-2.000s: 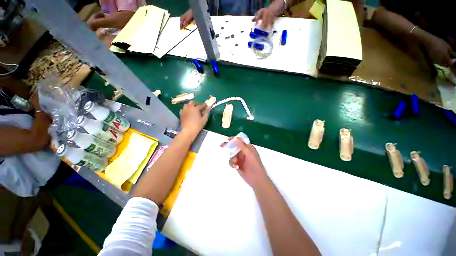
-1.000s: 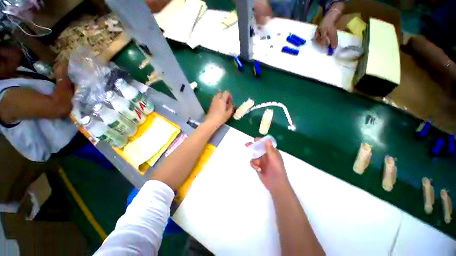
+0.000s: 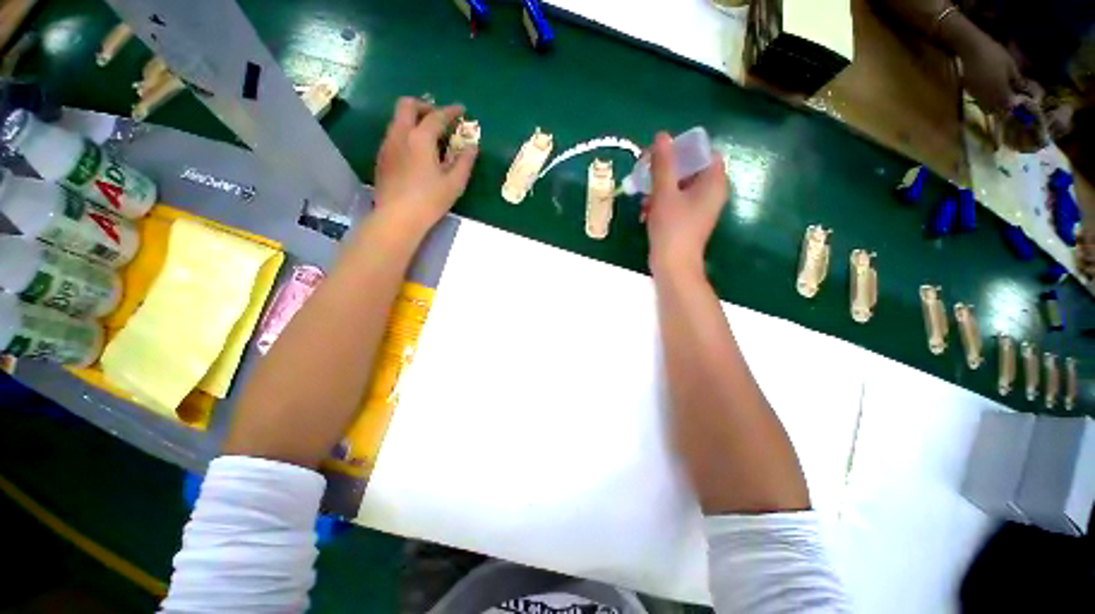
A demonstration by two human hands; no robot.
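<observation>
My right hand point(image 3: 687, 198) holds the translucent white glue bottle point(image 3: 688, 158) above the green conveyor belt. The bottle's tip points left and down at a tan housing point(image 3: 599, 202); whether it touches cannot be told. My left hand point(image 3: 420, 162) is on another tan housing point(image 3: 465, 136) at the belt's near side, its fingers around the part. A further tan housing point(image 3: 525, 168) lies between the hands. A thin white beaded strip point(image 3: 594, 145) curves behind these housings on the belt.
A grey metal post point(image 3: 246, 90) stands left of my left hand. Labelled bottles point(image 3: 72, 168), yellow papers point(image 3: 186, 314) and a pink packet point(image 3: 289, 306) lie at left. The white worktop sheet point(image 3: 528, 396) is under my forearms. More tan housings point(image 3: 862, 286) and blue cells point(image 3: 943, 211) are at right.
The view has shifted. My right hand has moved from over the white sheet to over the belt, bringing the bottle tip to a housing. My left hand has come onto a tan housing.
</observation>
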